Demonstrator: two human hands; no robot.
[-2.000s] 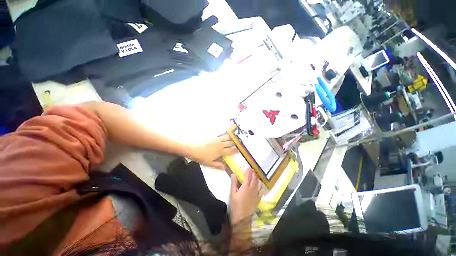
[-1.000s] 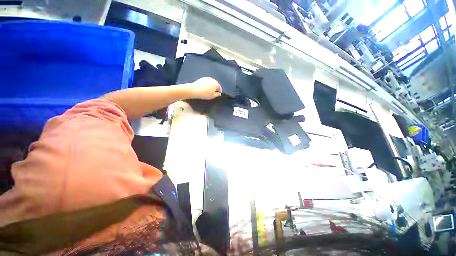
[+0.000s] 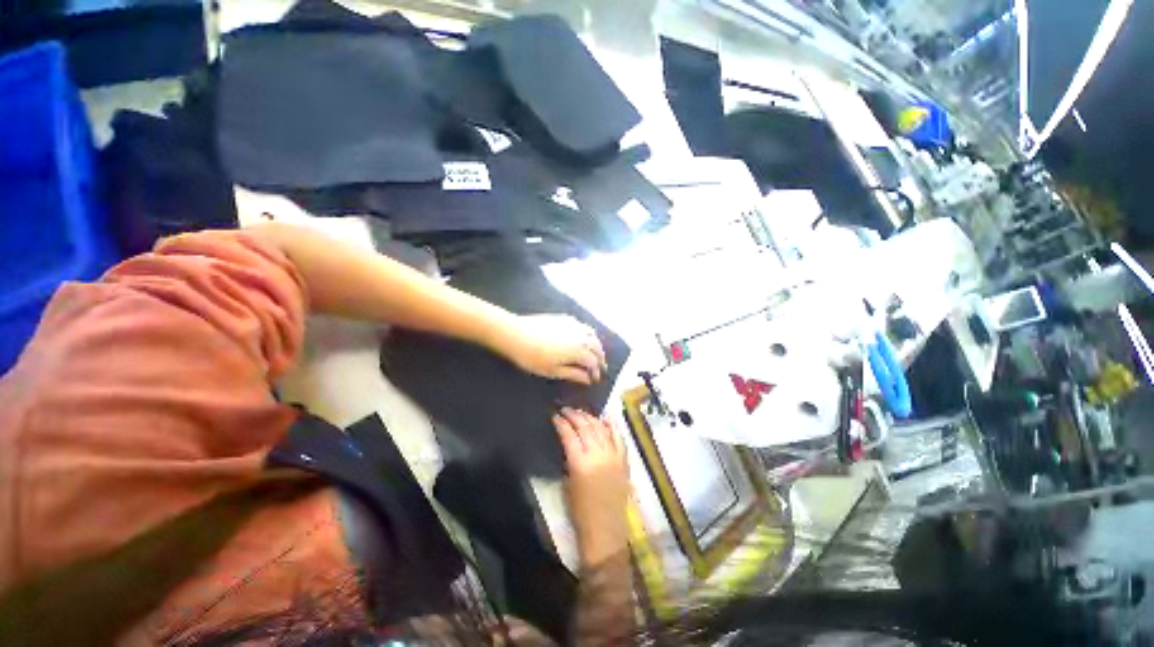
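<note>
A matte black fabric piece (image 3: 475, 394) lies in front of me, left of the machine head. My left hand (image 3: 563, 349) reaches over it with bent fingers on its right part, near the edge. My right hand (image 3: 595, 453) comes up from below, fingertips at the fabric's lower right edge; its grip on the cloth cannot be made out. The yellow-brown clamp frame (image 3: 683, 525) lies right of my right hand, partly under the white machine head (image 3: 759, 367) with a red mark. Yellow edge strips (image 3: 648, 562) run beside the frame.
Black panels (image 3: 323, 114) lie piled beyond the bed, some with a white label (image 3: 466, 176). A blue bin (image 3: 51, 177) stands at the far left. A blue loop (image 3: 890, 377) and red-black handles (image 3: 853, 423) are on the machine head. Dark pieces (image 3: 500, 531) lie near my lap.
The view has swung back to the machine. My left hand has moved from the panel pile to beside the clamp frame, where a black piece now lies. My right hand is back in view.
</note>
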